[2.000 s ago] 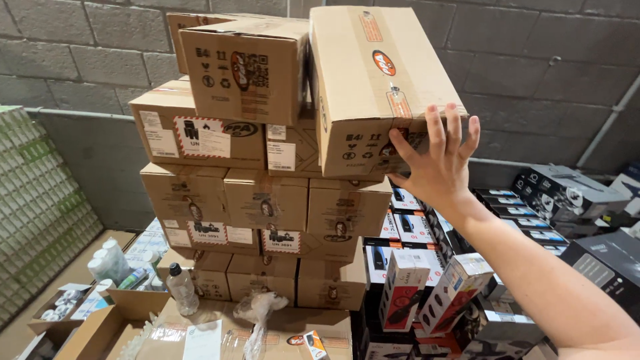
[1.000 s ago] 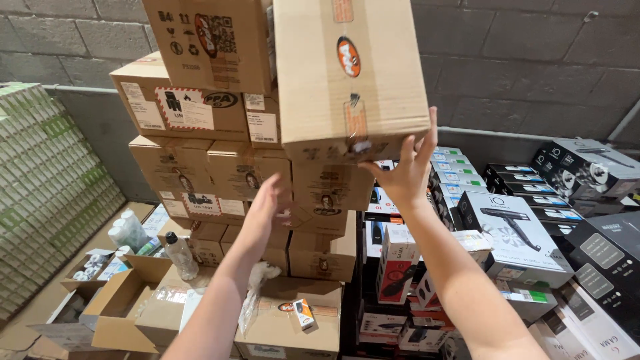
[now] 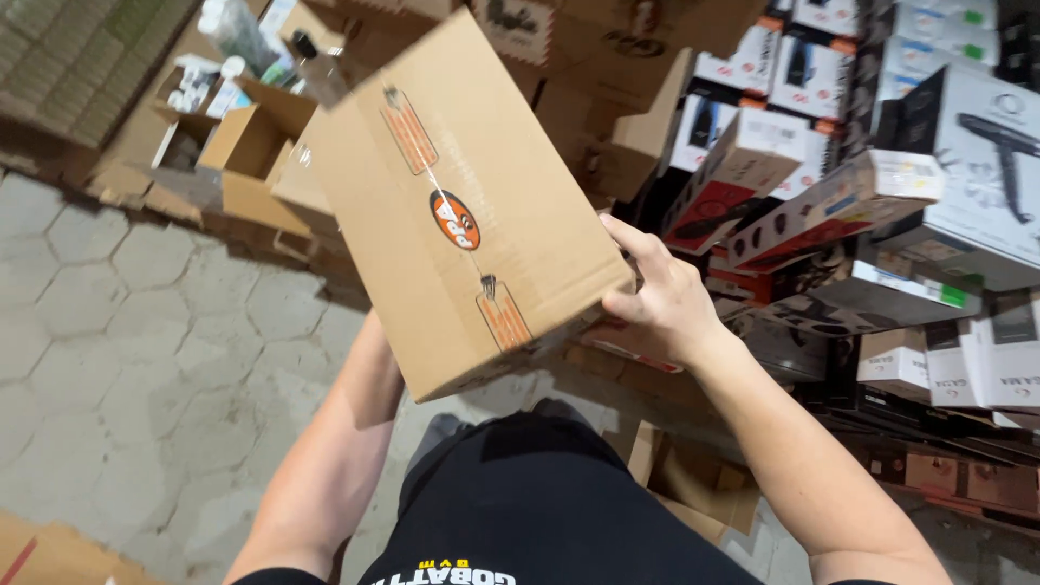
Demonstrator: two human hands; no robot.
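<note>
A taped cardboard box [image 3: 479,219] with an orange oval logo is held tilted in front of my body, off the stack. My right hand [image 3: 662,288] grips its right corner, thumb on the near side and fingers around the edge. The box hides my left hand; only the left forearm shows, running up beneath its lower left side. Behind the held box stand the stacked cardboard boxes [image 3: 601,89], partly covered by it.
An open carton [image 3: 252,154] and a clear bottle with a black cap [image 3: 318,69] are at the upper left. Product boxes, including a white hair dryer box [image 3: 975,171], pile up at the right. Another open carton [image 3: 703,479] lies near my legs, on the paved floor [image 3: 162,357].
The box on top of the stack at the right has come off it and is now held low before my body. The view has swung down to the floor.
</note>
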